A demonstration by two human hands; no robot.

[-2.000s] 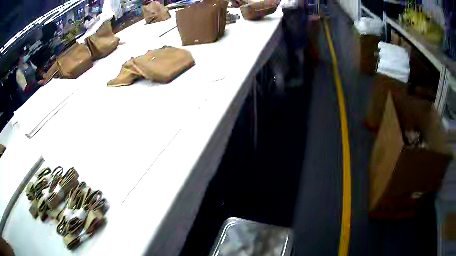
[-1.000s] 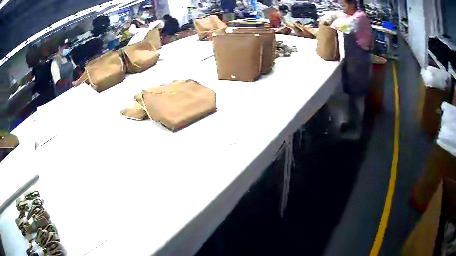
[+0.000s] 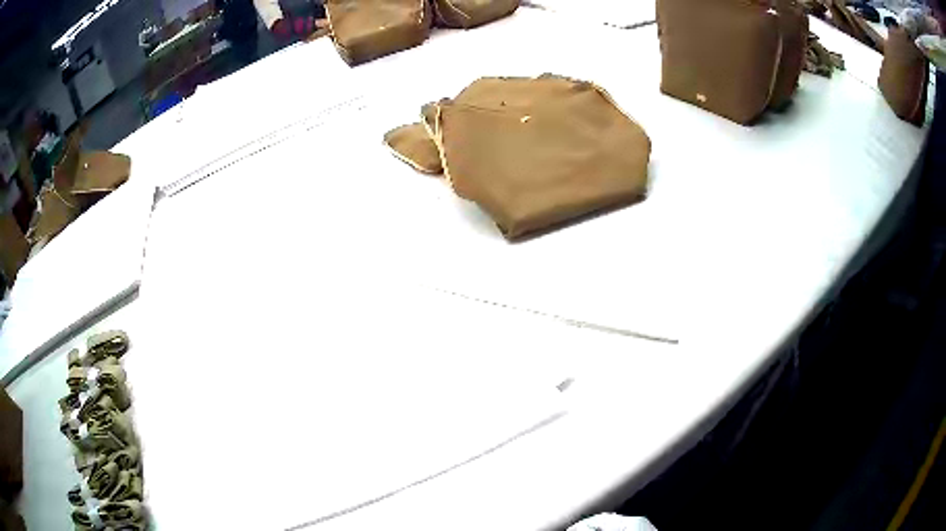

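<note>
A brown handbag (image 3: 550,156) lies on its side on the white-covered table (image 3: 353,353), with a smaller brown part sticking out at its left. No hand touches it. A white, rounded shape at the bottom edge looks like my gloved right hand (image 3: 612,523). It is cut off, so its fingers and anything in it are hidden. My left hand is out of the picture.
Rolled olive-tan straps (image 3: 104,436) with white bands lie in a row at left. Upright brown bags (image 3: 716,57) stand at the back right, more bags (image 3: 379,26) at the back. A dark aisle with yellow tape (image 3: 921,477) lies right.
The view has swung left and down from the aisle toward the table. The lying handbag looks nearer and larger. The white shape has come in at the bottom edge.
</note>
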